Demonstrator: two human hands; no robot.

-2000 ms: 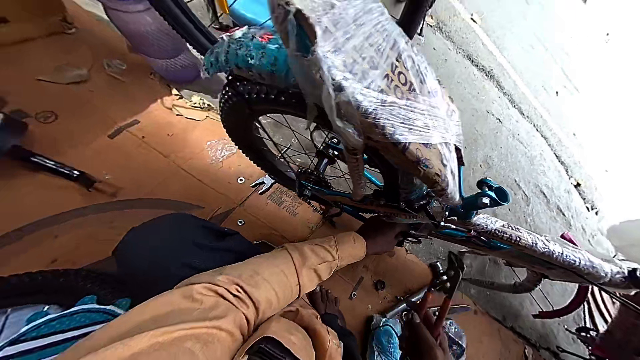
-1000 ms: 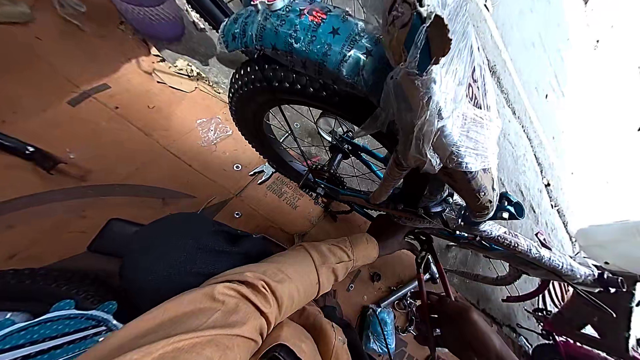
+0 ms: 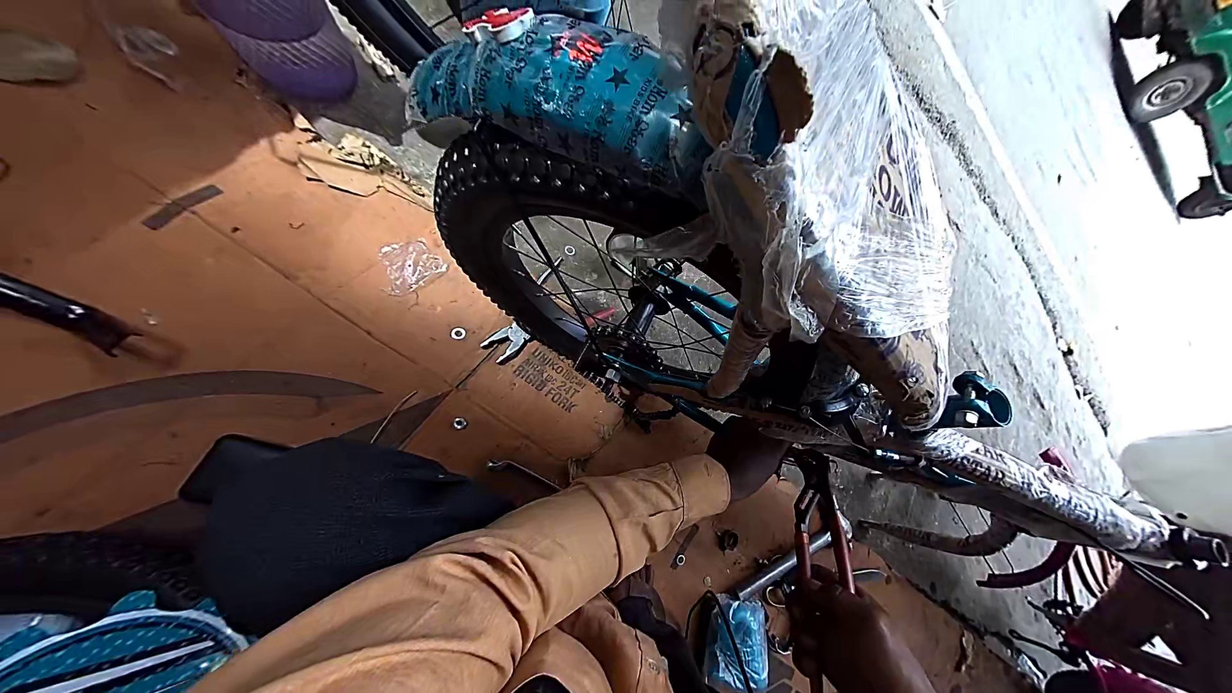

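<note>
A bicycle lies tilted, its frame (image 3: 1011,472) wrapped in printed film and its knobby rear wheel (image 3: 462,221) at upper middle. My left hand (image 3: 746,457), at the end of a tan sleeve, grips the frame near the seat tube; its fingers are mostly hidden. Lower right, my right hand (image 3: 833,621) closes round the red handles of metal pliers (image 3: 813,520). The pliers' jaws reach up to the underside of the frame, close to my left hand; what they touch is hidden. Plastic film and cardboard cover the saddle area (image 3: 866,221). A teal wrapped fender (image 3: 597,96) covers the tyre.
Printed cardboard (image 3: 289,279) covers the ground, with an open-end wrench (image 3: 508,339) and washers (image 3: 458,423) on it. A metal tube (image 3: 770,577) and a blue plastic packet (image 3: 737,640) lie by my right hand. Another person's leg (image 3: 1145,616) shows at far right, beside another bicycle.
My right hand has raised the pliers from below the frame to its underside. My left hand stays at the frame. The view has shifted.
</note>
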